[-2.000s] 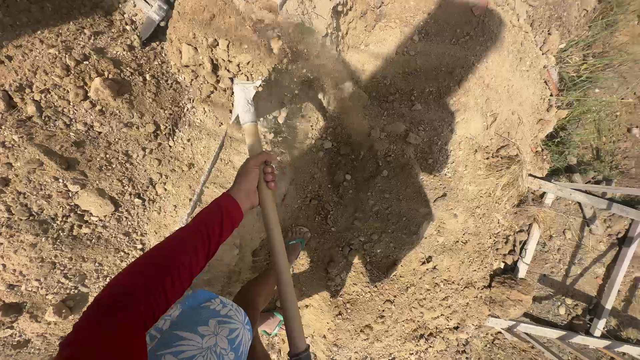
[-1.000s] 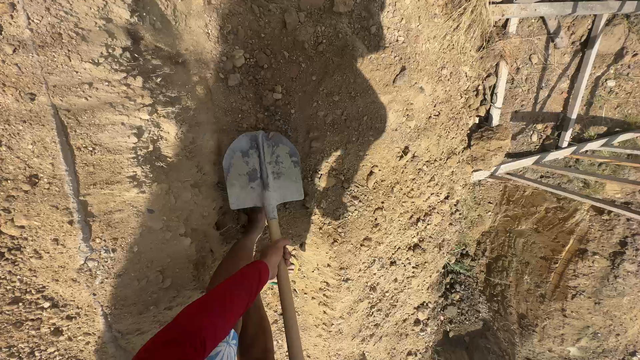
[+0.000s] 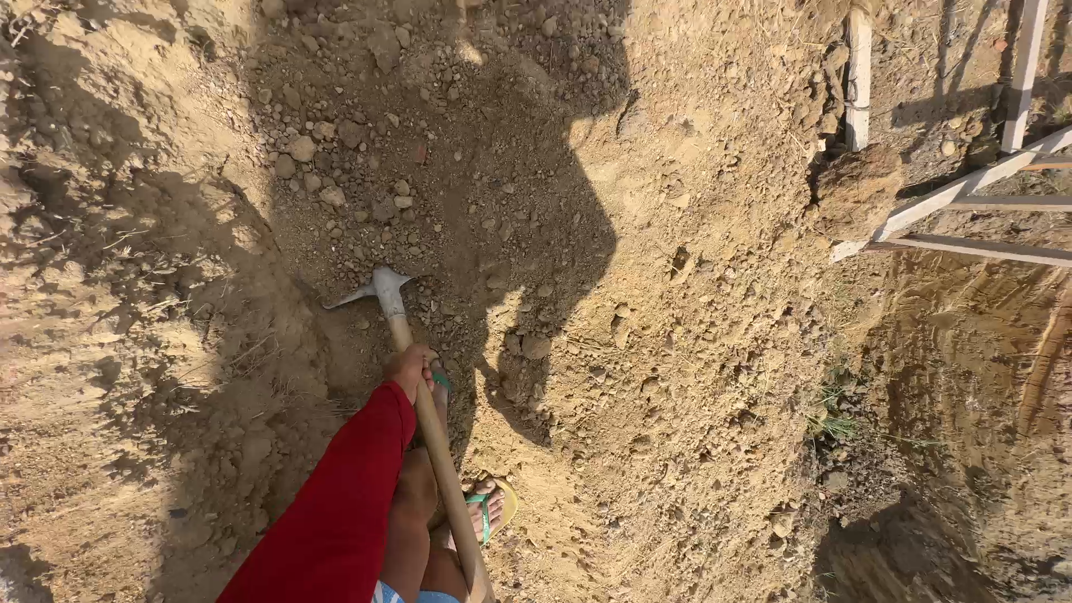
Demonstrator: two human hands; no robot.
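Note:
A shovel with a wooden handle (image 3: 448,486) runs up from the bottom edge, and its grey metal blade (image 3: 387,289) is pushed into loose, stony soil (image 3: 419,184). One hand, at the end of a red sleeve, grips the handle just below the blade socket; it appears to be my left hand (image 3: 410,368). My right hand is out of view, and the lower end of the handle is cut off by the frame. Much of the blade is hidden by soil.
My feet in green-strapped flip-flops (image 3: 494,507) stand beside the handle. An earth bank (image 3: 251,360) rises at the left. Wooden boards (image 3: 963,188) form a frame at the upper right, with a dark hollow (image 3: 913,544) at the lower right. Shadows cover part of the ground.
One second ago the shovel blade showed broad and bare; now it is sunk in the soil. The hand stays closed around the handle. The view has shifted.

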